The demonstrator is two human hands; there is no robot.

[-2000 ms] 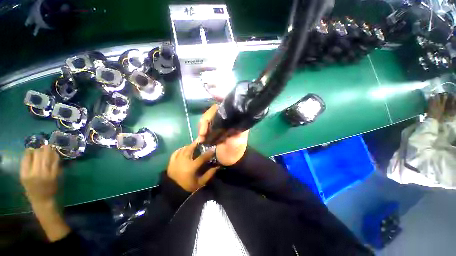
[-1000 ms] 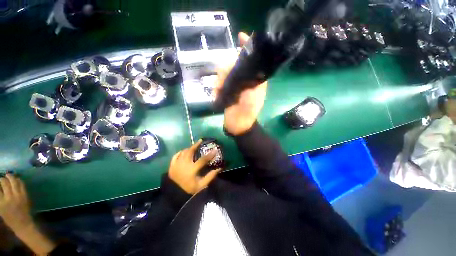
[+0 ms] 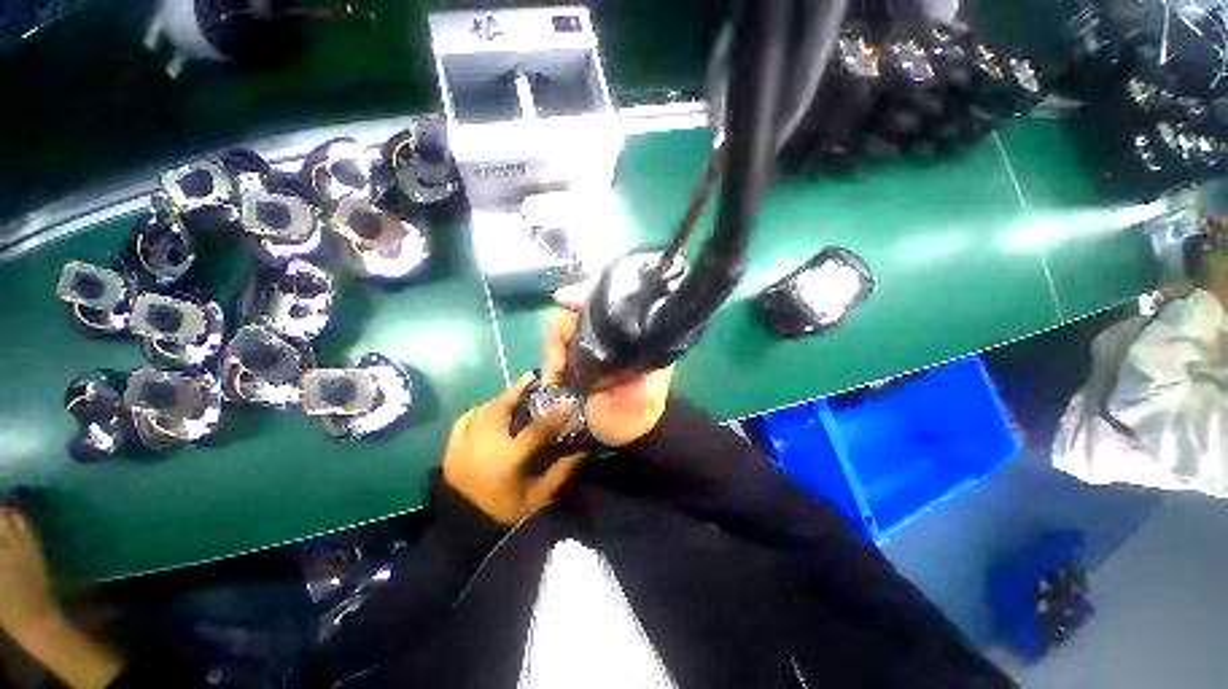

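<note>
A palm-sized black and silver round unit [image 3: 550, 404] is at the bench's front edge. My left hand [image 3: 496, 455] holds it from the left, fingers around its rim. My right hand [image 3: 622, 401] grips the black suspended electric screwdriver [image 3: 633, 312], held upright with its lower end over the unit. The driver hides most of my right hand, its own tip and part of the unit. The white screw box [image 3: 528, 105] stands behind my hands; its front part glares.
Several waiting units [image 3: 175, 323] lie at left. A single set-aside unit [image 3: 819, 291] is at right, with dark stacked units [image 3: 916, 115] behind it. A blue bin [image 3: 916, 444] is below the bench edge. Other people's hand [image 3: 30, 579] and pale sleeve [image 3: 1151, 397] show at the sides.
My right hand has brought the screwdriver back from the white box, down over the unit. My left hand has stayed on the unit. The neighbour's hand at left has moved further out of view.
</note>
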